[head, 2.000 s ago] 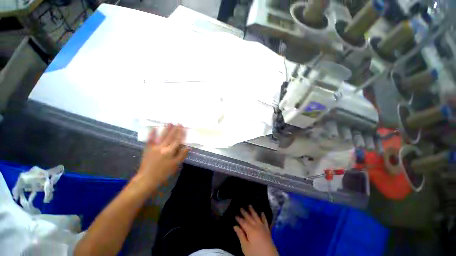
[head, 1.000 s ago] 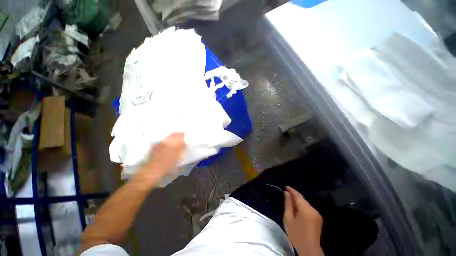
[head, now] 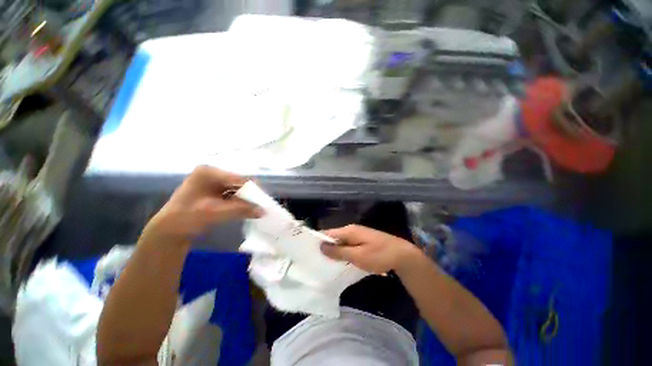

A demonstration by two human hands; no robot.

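A white garment panel with small dark stitch marks near its upper edge hangs over my lap, in front of the table edge. My left hand pinches its upper left corner. My right hand grips its upper right edge, thumb on top. The work stack of white pieces lies on the table beyond. The overlock machine stands right of the stack, blurred, with a purple label. Its needle area is too blurred to make out.
An orange-red disc and red clips on a white pad are at the right. A blue bin holding yellow-green snips is lower right. A white heap lies by the left blue bin. Blue tape marks the table's left.
The view has swung from the heap at the left back to the table. My left hand has come from the heap to my lap, and both hands now hold a white panel.
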